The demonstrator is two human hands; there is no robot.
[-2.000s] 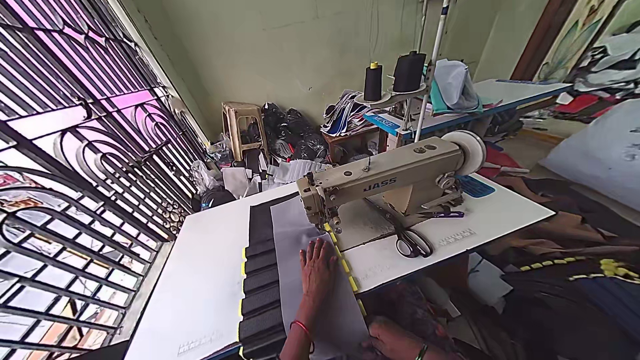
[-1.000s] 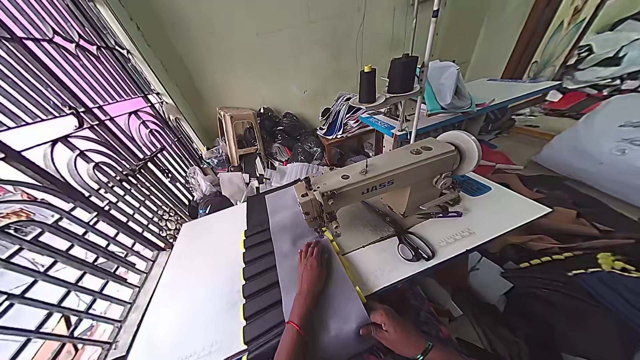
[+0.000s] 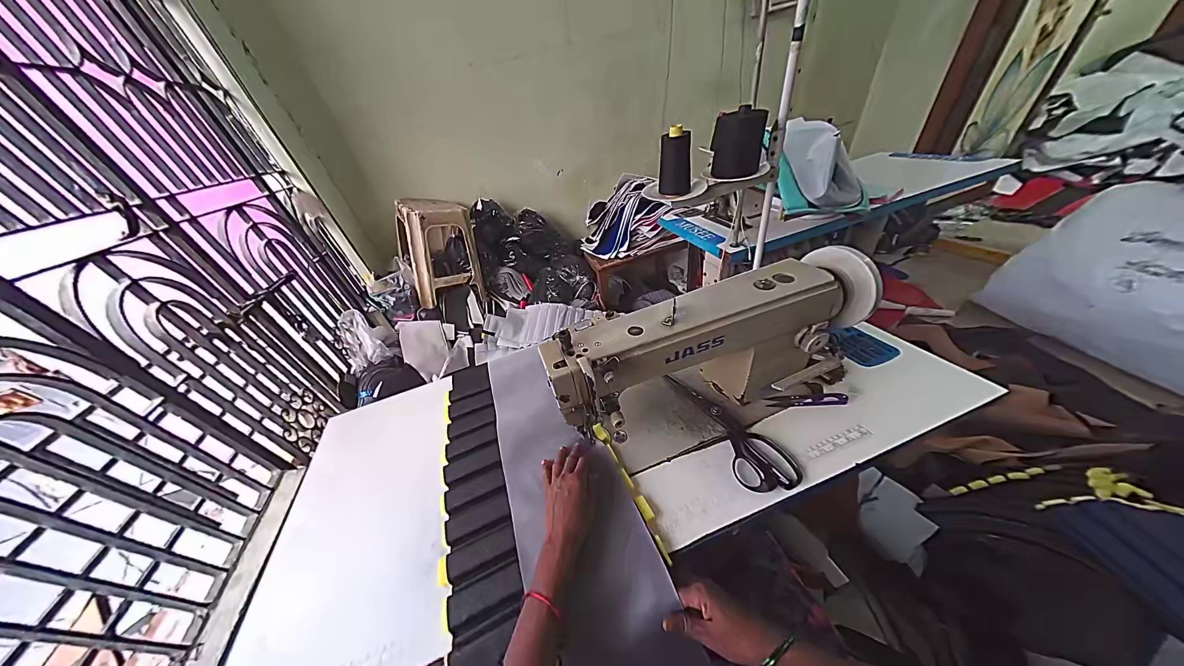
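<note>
A gray fabric sheet (image 3: 606, 555) lies over a black pleated piece (image 3: 481, 499) with yellow along its edges, and runs under the presser foot area of a JASS sewing machine (image 3: 712, 347). My left hand (image 3: 566, 486) rests flat on the gray sheet just in front of the needle area, fingers slightly apart. At the sheet's right edge near the table's front, my right hand (image 3: 712, 615) pinches the edge between thumb and fingers. Black-handled scissors (image 3: 763, 462) lie right of the machine head, with a small purple-handled tool (image 3: 819, 400) behind them.
The white sewing table (image 3: 361, 518) stands beside a metal window grille (image 3: 166, 370). Black thread cones (image 3: 738, 143) stand on a thread stand behind the machine. A plastic stool (image 3: 435, 254) and black bags (image 3: 532, 245) are at the wall. Dark fabric (image 3: 1045, 564) is heaped at the right.
The gray sheet's near edge has shifted slightly relative to the table. Both hands remain at about the same places on it.
</note>
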